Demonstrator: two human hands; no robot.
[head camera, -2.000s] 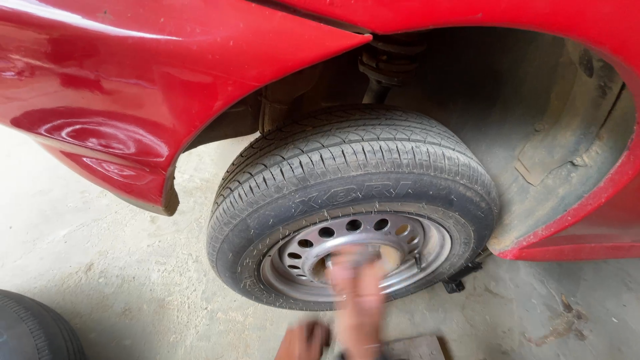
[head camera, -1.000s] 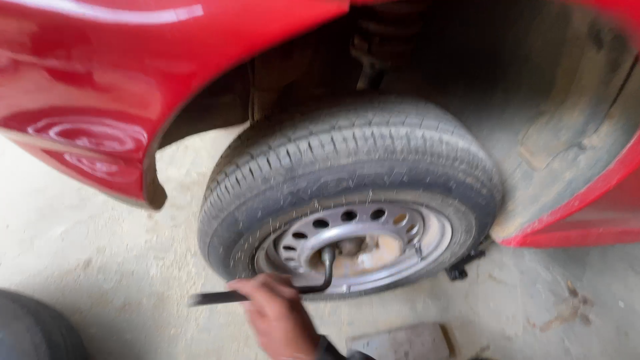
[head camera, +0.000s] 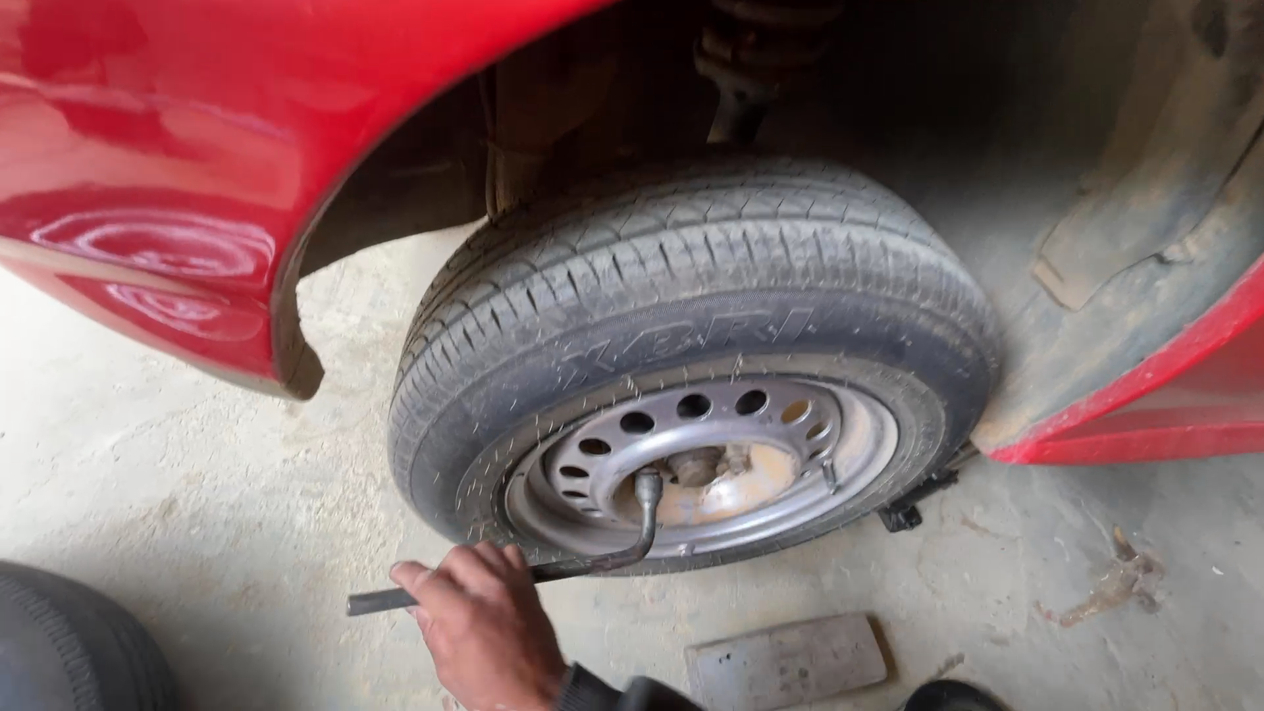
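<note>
My right hand (head camera: pixel 489 624), its wrist in a dark sleeve, grips the long handle of a bent lug wrench (head camera: pixel 632 555), left of and below the wheel's middle. The wrench's socket end is at a lug position inside the steel wheel rim (head camera: pixel 706 541), left of the hub (head camera: pixel 694 466); the fastener under it is hidden. The handle's free end sticks out to the left past my fingers. A black rubber tire (head camera: pixel 681 331) with raised lettering surrounds the rim, under the red fender of a car (head camera: pixel 197 148). My left hand is not in view.
Another tire (head camera: pixel 74 642) lies at the lower left. A flat grey block (head camera: pixel 787 660) rests on the concrete floor below the wheel. Black metal parts (head camera: pixel 901 515) show at the tire's lower right. A dark rounded object (head camera: pixel 953 697) is cut off by the bottom edge.
Two seconds ago both hands were near the rim, one blurred in front of it. One second ago my right hand was on the wrench, as now; the other hand has left the view.
</note>
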